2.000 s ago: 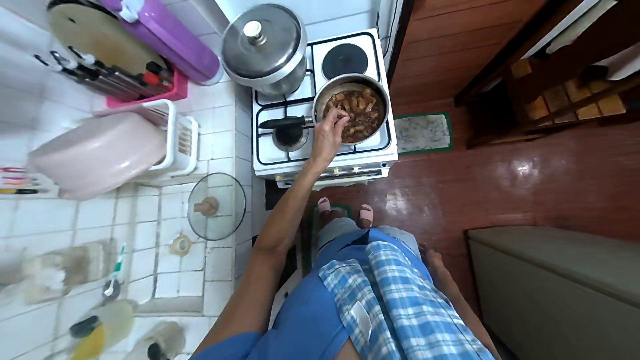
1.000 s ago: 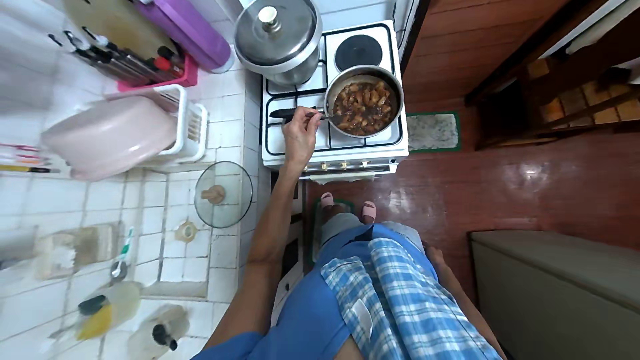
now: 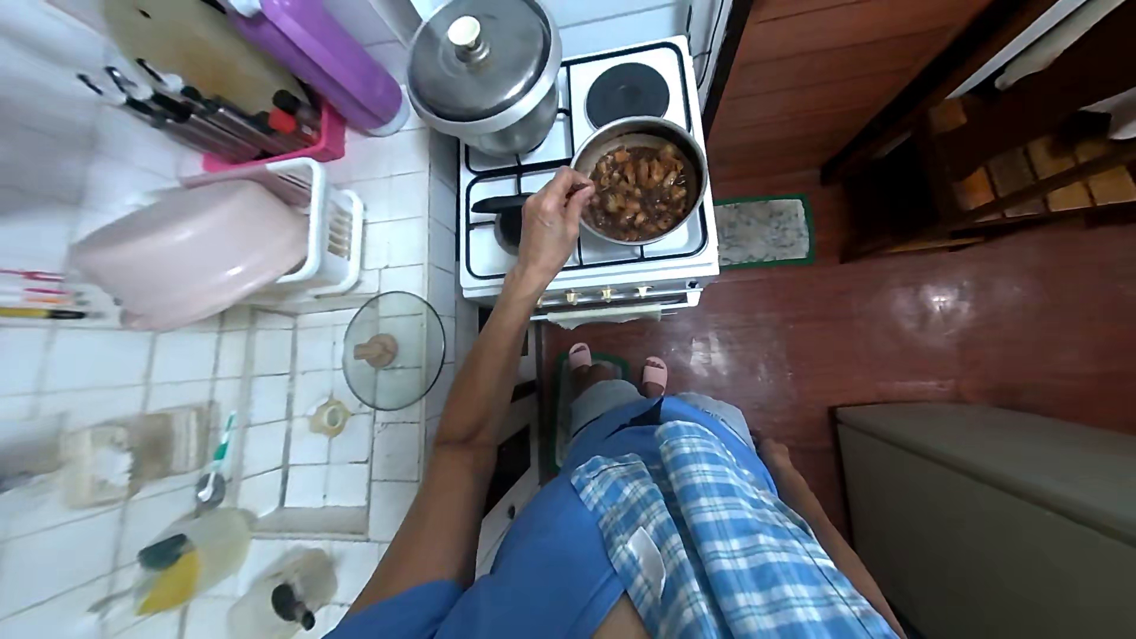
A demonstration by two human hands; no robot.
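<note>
A metal pan [image 3: 695, 160] of chunky brown food in dark sauce [image 3: 641, 193] sits on the stove's front right. My left hand [image 3: 554, 217] is over the pan's left rim, where its black handle [image 3: 499, 204] joins. Thumb and fingertips are pinched together at the food's edge; whether something thin is between them cannot be told. The handle passes beneath the hand, and whether the fingers touch it is unclear. My right hand [image 3: 774, 457] hangs low beside my body, blurred and partly hidden, its fingers unclear.
A lidded metal pot [image 3: 479, 67] stands at the white stove's [image 3: 497, 264] back left. Left of the stove, a glass lid [image 3: 395, 351] lies by the tiled sink [image 3: 324, 524]. Beyond are a white rack [image 3: 342, 240] with a pink basin [image 3: 191, 253] and knives in a pink holder [image 3: 328, 142].
Two seconds ago my left hand reached over the food in the pan; it has since drawn back left to the rim and handle side. The right arm stays low beside my body.
</note>
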